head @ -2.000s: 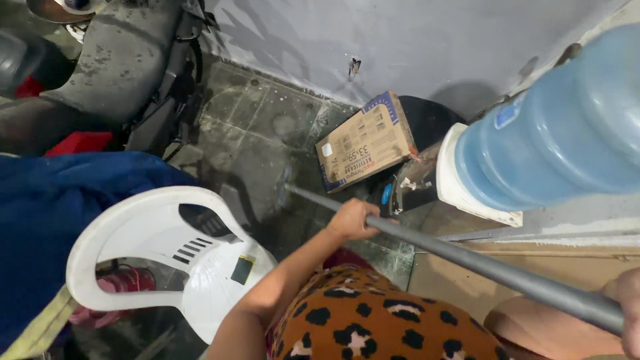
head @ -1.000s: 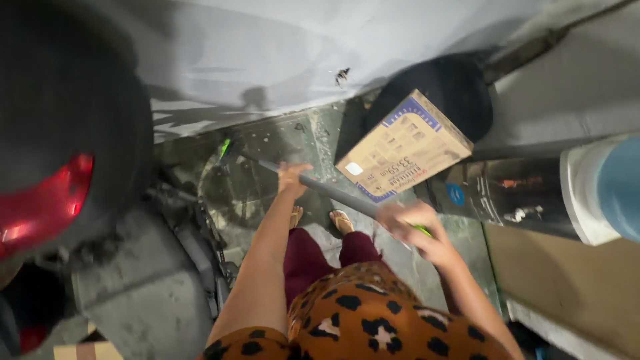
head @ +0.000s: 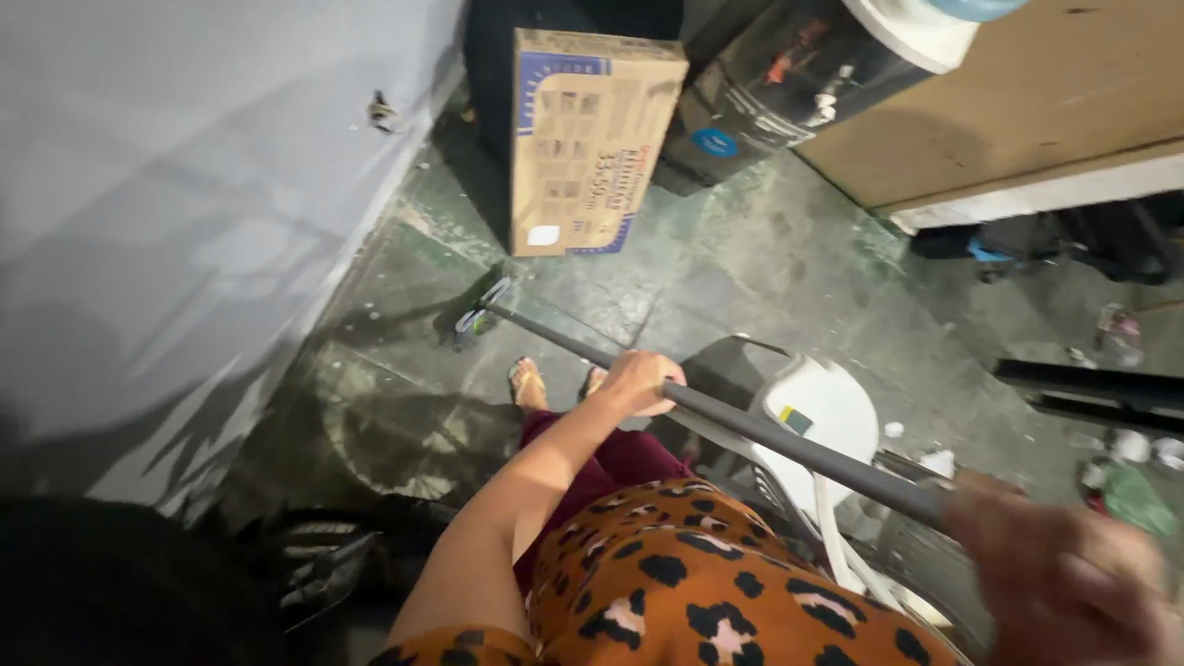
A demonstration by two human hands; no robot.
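A long grey pole (head: 795, 442) runs slantwise across the view, with a narrow dark head (head: 482, 308) resting on the floor at its far end; whether that head is a broom or a squeegee I cannot tell. My left hand (head: 645, 383) is closed around the middle of the pole. Toward the near end, at the lower right, my right hand (head: 1064, 573) grips the pole and is blurred. Just beyond the head, a printed cardboard box (head: 592, 148) leans against a dark object.
A white plastic chair (head: 823, 407) stands right of my legs. Behind the box is a black water dispenser (head: 740, 92). A grey wall (head: 185, 231) borders the left, and dark vehicle parts (head: 324, 564) lie lower left. Litter, including a green piece (head: 1136, 499), is scattered at right.
The view has turned strongly. My right hand, nearer the left one a second ago, is now farther back along the pole. Both hands still hold it.
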